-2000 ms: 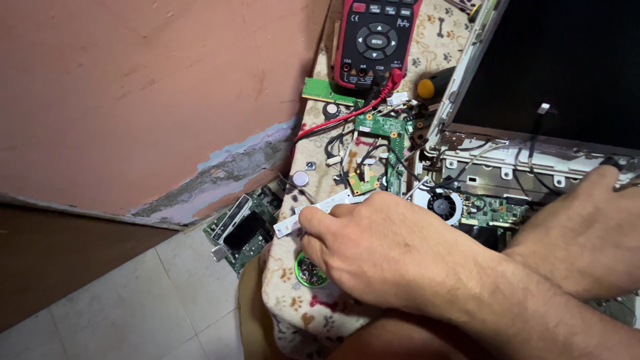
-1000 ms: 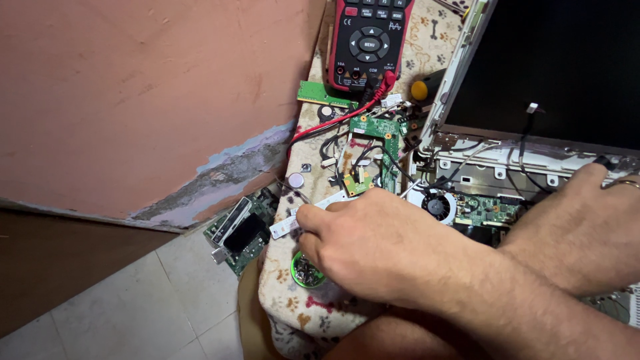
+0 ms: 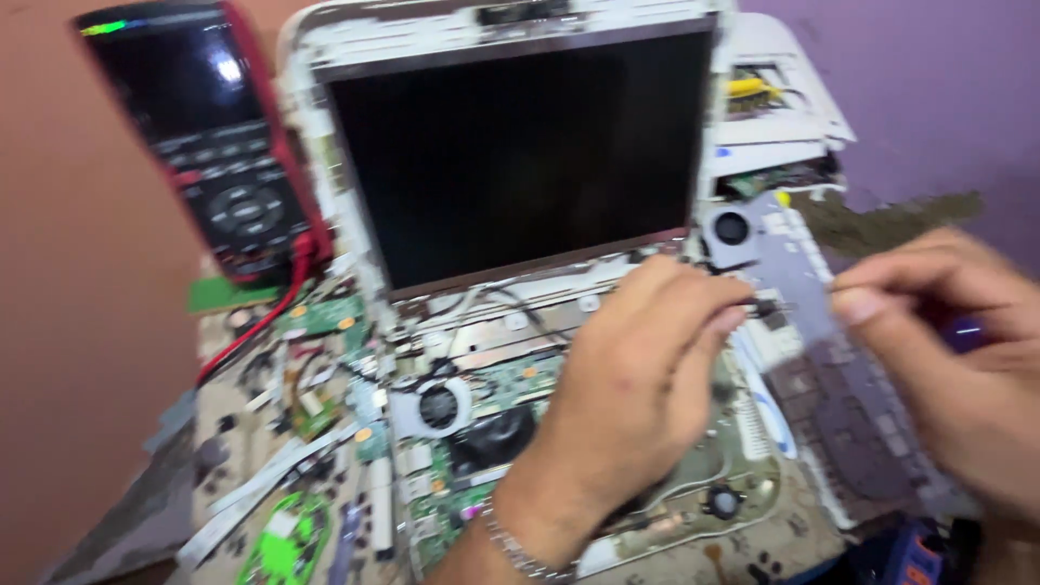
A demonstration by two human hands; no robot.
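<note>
My left hand (image 3: 626,382), with a metal bracelet at the wrist, is over the opened laptop base (image 3: 487,374). Its fingertips point right, close together, near a small dark part. My right hand (image 3: 934,325) is at the right, thumb and index finger close together above a long grey keyboard-like panel (image 3: 837,357). Blur hides whether either hand pinches anything small. The laptop's dark screen (image 3: 528,154) stands behind my left hand. A fan (image 3: 439,406) and green circuit board (image 3: 512,374) show in the base.
At the left are a red-and-black multimeter (image 3: 219,154) with a red lead (image 3: 284,309), loose boards (image 3: 325,317), a white strip (image 3: 268,479) and a bright green container (image 3: 284,540). A second fan (image 3: 731,231) and white casing (image 3: 780,106) are at the right.
The view has swung right and up. The white strip, earlier at a hand's fingers, now lies on the patterned cloth with no hand on it. Both hands are now toward the laptop's right side.
</note>
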